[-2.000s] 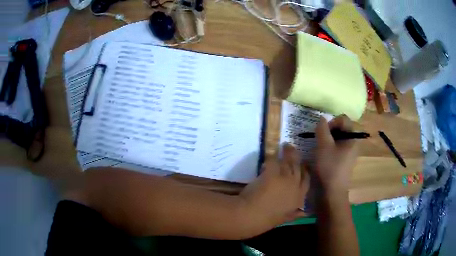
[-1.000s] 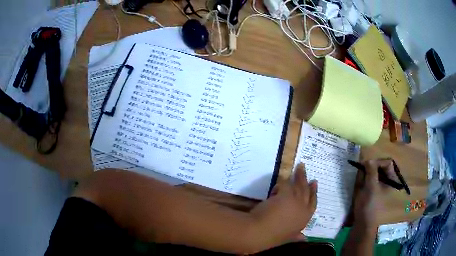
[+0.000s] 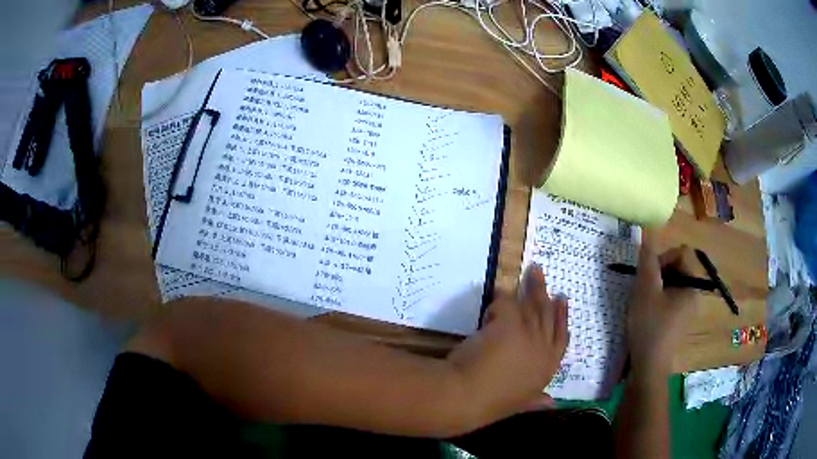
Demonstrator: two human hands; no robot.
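A form pad [image 3: 587, 296] with a printed grid lies on the desk, its pale yellow cover [image 3: 614, 148] folded back above it. My left hand [image 3: 515, 350] rests on the pad's left side, fingers spread, holding nothing. My right hand [image 3: 663, 296] holds a black pen [image 3: 672, 278], its end pointing left over the form's right part. Left of the pad, a printed list [image 3: 322, 197] with handwritten ticks lies on a clipboard [image 3: 498, 224] with a black clip. My left forearm crosses below the list.
A second black pen [image 3: 717, 282] lies right of my right hand. A yellow booklet [image 3: 672, 94], small orange-brown box [image 3: 708, 199] and grey-white cylinder [image 3: 770, 139] are upper right. White cables [image 3: 528, 36] and a round black object [image 3: 324, 45] lie behind. A black tripod-like object [image 3: 72, 152] is far left.
Since two seconds ago, the right hand has moved right, uncovering more of the form. Since one second ago, the view has shifted and the second pen shows apart from the held one.
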